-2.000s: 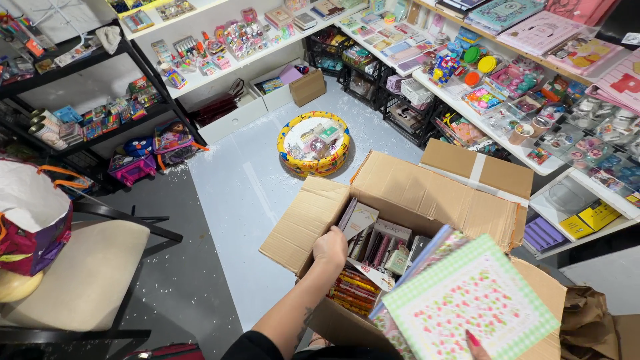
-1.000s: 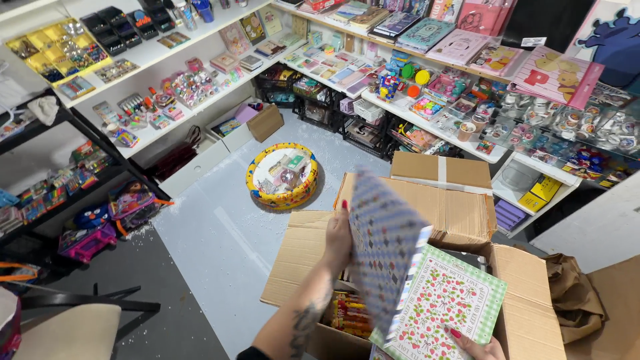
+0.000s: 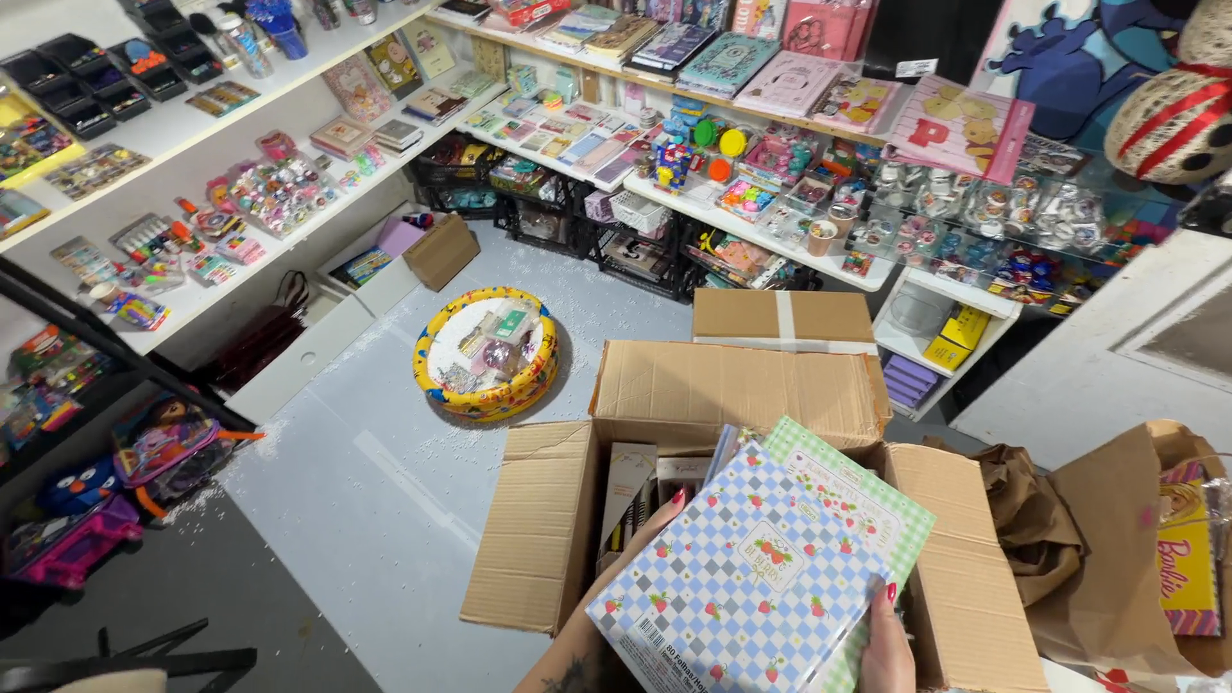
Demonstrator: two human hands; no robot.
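My right hand [image 3: 885,635] grips the right edge of a stack of notebooks. On top lies a blue-checkered notebook with strawberries [image 3: 736,577]; a green gingham notebook [image 3: 866,500] shows beneath it. My left hand [image 3: 664,515] is at the stack's left side, mostly hidden behind the blue-checkered notebook, with red-nailed fingertips showing; whether it grips cannot be told. The stack is above an open cardboard box [image 3: 544,520], which holds upright boxed goods [image 3: 626,491] on its left side.
A closed cardboard box [image 3: 736,318] stands behind the open one. A yellow-rimmed inflatable pool [image 3: 428,371] with packets in it sits on the floor. At right is a brown paper bag [image 3: 1097,520]. Stocked white shelves [image 3: 289,241] line the walls, and a black-framed rack [image 3: 125,346] stands left.
The blue-checkered notebook, upright and blurred in my left hand one second ago, now lies over the green gingham one. Earlier, my left hand was inside the open box.
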